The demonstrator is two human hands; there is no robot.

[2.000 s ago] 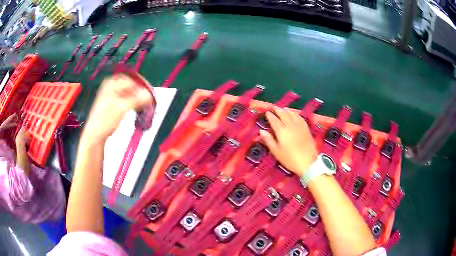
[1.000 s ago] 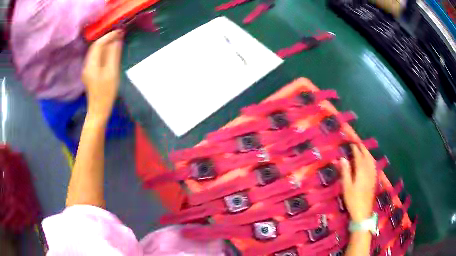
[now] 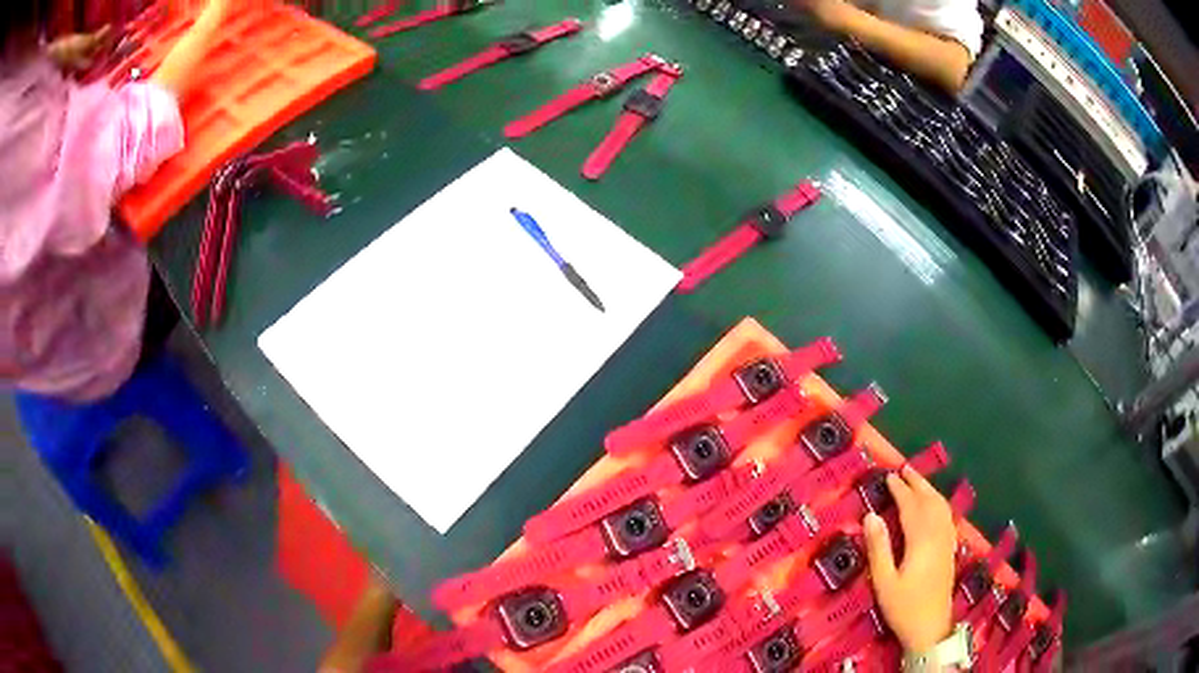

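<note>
Smartwatches with dark red straps (image 3: 701, 451) lie face down in slanting rows on an orange-red tray (image 3: 731, 345), their round sensors showing. My right hand (image 3: 916, 559) is over the tray's right part, thumb and fingers around one smartwatch (image 3: 877, 490), which still lies in its row. The hand partly hides this watch and its strap. A blurred skin-toned shape at the bottom edge, left of the tray, seems to be my left hand (image 3: 362, 638). It is cut off, and its fingers cannot be made out.
A white paper (image 3: 447, 329) with a blue pen (image 3: 555, 256) lies left of the tray. Single watches (image 3: 769, 221) lie beyond. A person in pink (image 3: 79, 224) handles an orange tray (image 3: 250, 92) at upper left, above a blue stool (image 3: 197, 434). Black trays (image 3: 947, 184) stand opposite.
The view has turned left and shows more of the paper and bench. My left hand has dropped from mid-view to the bottom edge. My right hand stays at the same part of the tray.
</note>
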